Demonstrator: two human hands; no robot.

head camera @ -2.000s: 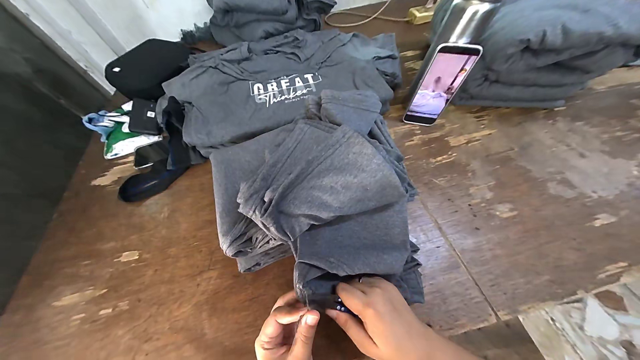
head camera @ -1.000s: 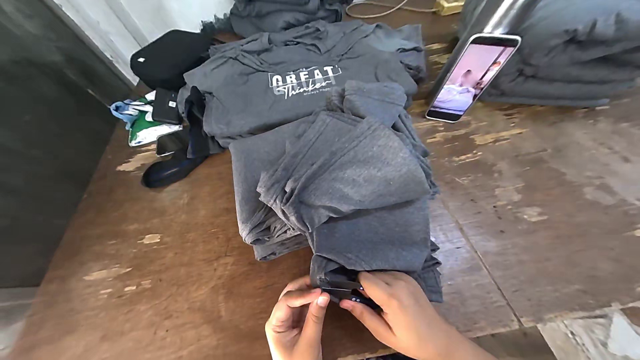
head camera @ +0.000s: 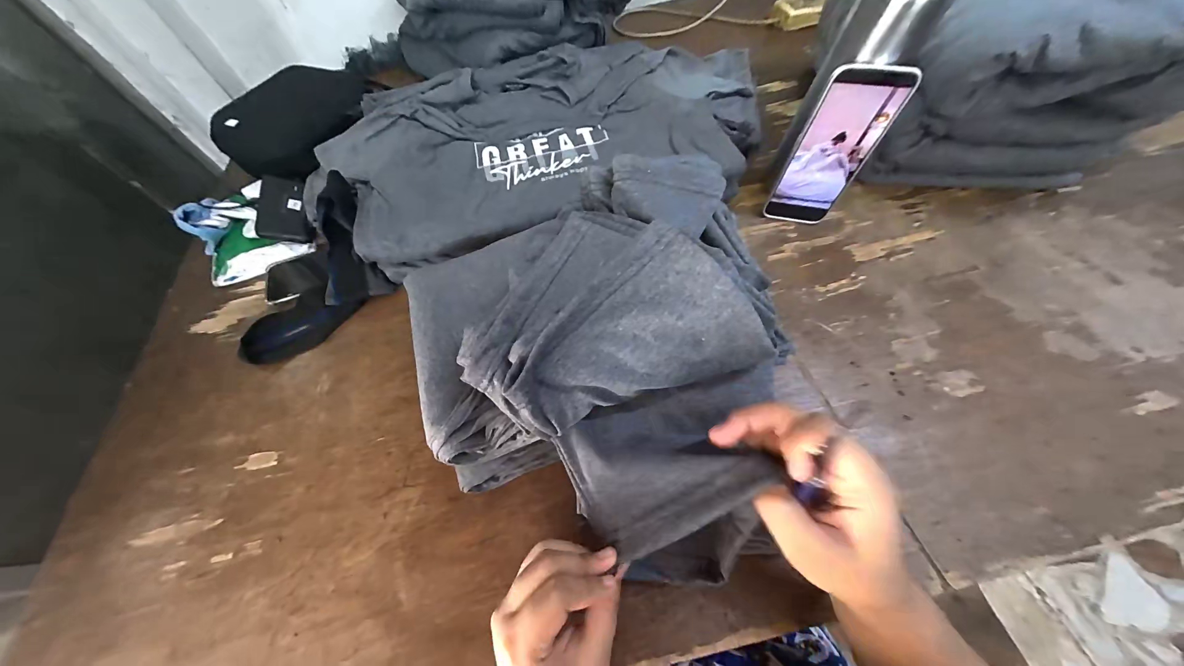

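Observation:
Folded dark grey cloth garments (head camera: 638,305) lie in a stack near the middle of the wooden table. My left hand (head camera: 560,601) pinches the near corner of a grey garment's hem (head camera: 684,509) between thumb and finger. On the right, my right hand (head camera: 823,504) holds the same edge with its thumb below and a finger over the cloth. A small dark blue thing sits inside the right hand, mostly hidden by the fingers and blurred; its kind cannot be told. Behind the stack lies a grey T-shirt (head camera: 536,166) with white print on its front.
A phone (head camera: 842,143) with its screen lit leans upright at the back right, beside a thick pile of grey cloth (head camera: 1017,102). A black cap-like item (head camera: 287,120), a black strap (head camera: 301,328) and a green and white packet (head camera: 250,250) lie at the left. More grey cloth (head camera: 499,32) is behind.
My hands were close together at the garment's near edge; they are now apart, the right one farther right and up. The hem is spread between them.

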